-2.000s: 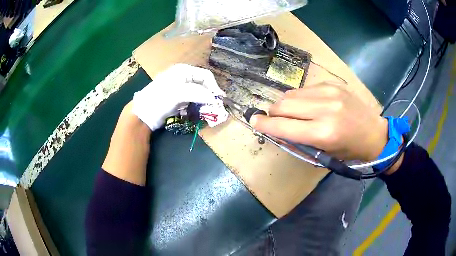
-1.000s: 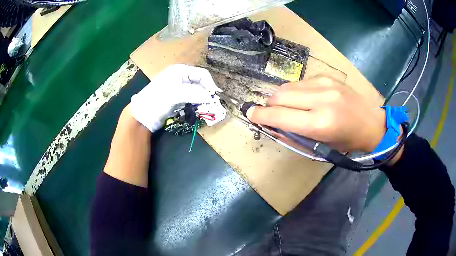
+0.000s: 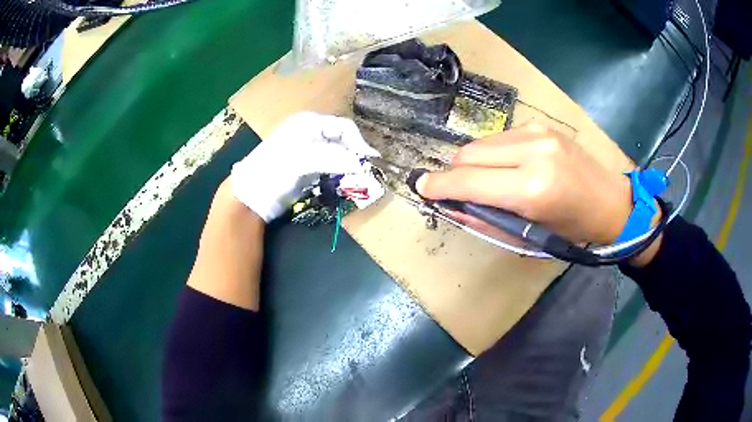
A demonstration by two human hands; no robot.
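Observation:
My left hand (image 3: pixel 301 161), in a white glove, is closed on a small circuit board (image 3: pixel 312 211) with red wires (image 3: pixel 355 194) and a green wire (image 3: pixel 336 227) that hangs down. My fingers hide most of the board. My bare right hand (image 3: pixel 528 185) grips a black soldering iron (image 3: pixel 495 217) like a pen. Its tip reaches the parts at my left fingertips; the exact contact is too small to tell. A pale feed tube (image 3: pixel 486 241) runs along the iron.
A dark iron stand (image 3: pixel 406 89) with a scorched yellow sponge (image 3: pixel 478 118) sits on the cardboard mat (image 3: pixel 445 280). A translucent hood (image 3: pixel 371 29) hangs above it. A green conveyor (image 3: pixel 157 91) lies at left, and a cardboard box edge (image 3: pixel 70 375) at lower left.
The view has shifted slightly. Both hands stay close together with the board and iron held; the iron lies at a slightly different angle.

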